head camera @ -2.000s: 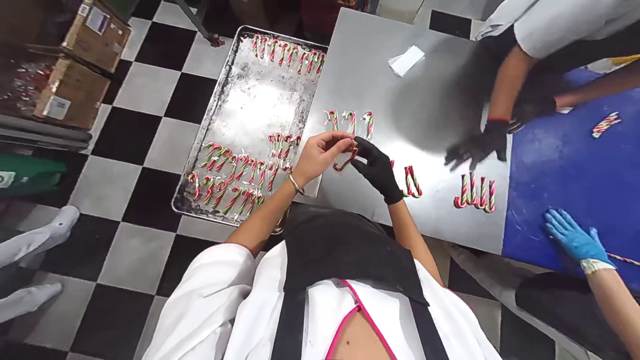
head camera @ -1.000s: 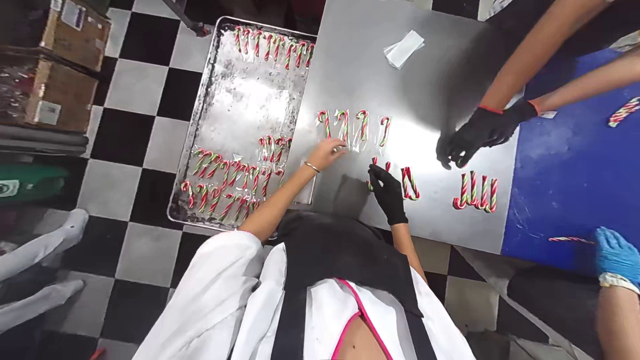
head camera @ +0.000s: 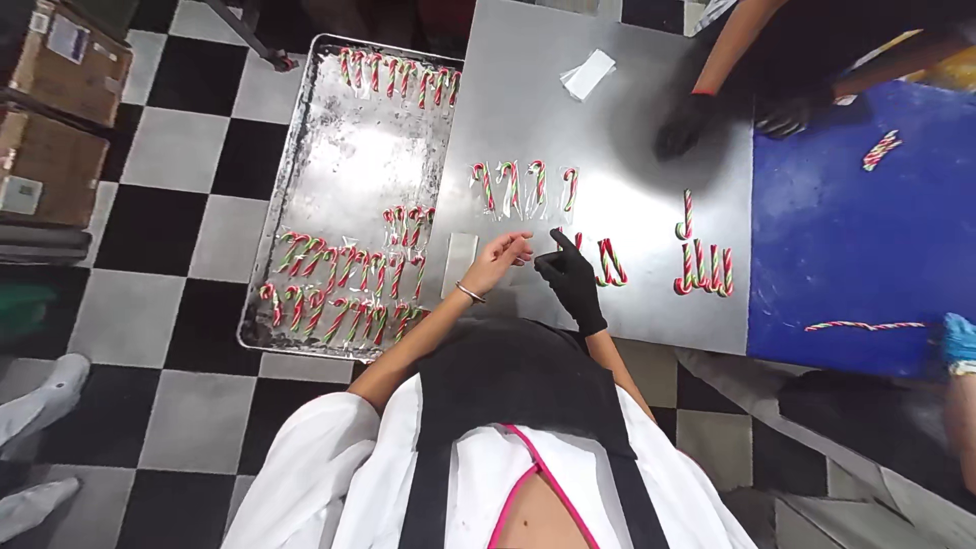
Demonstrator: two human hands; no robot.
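Observation:
My bare left hand [head camera: 503, 258], with a bracelet at the wrist, hovers over the steel table [head camera: 534, 84], beside a stack of clear wrappers or labels [head camera: 460, 263]. My right hand [head camera: 568, 274], in a black glove, is just right of it, index finger extended near small candy canes [head camera: 577, 241] it partly hides. Nothing clear shows in either hand. Above my hands lie several candy canes in clear sleeves [head camera: 511, 187]. To the right, unwrapped candy canes [head camera: 611, 263] lie in a pair, with another group [head camera: 703, 268] and a single cane [head camera: 688, 215] farther right.
A metal sheet tray [head camera: 267, 221] at the left holds rows of wrapped candy canes [head camera: 396, 76]. White cards [head camera: 588, 75] lie toward the table's far side. Co-workers' gloved hands [head camera: 682, 133] are at the right, beside a blue surface [head camera: 823, 259] bearing a striped candy stick [head camera: 865, 326].
My hands have parted from the candy cane they held two seconds ago. A small cane now lies at the end of the sleeved row. A single cane now lies above the right group.

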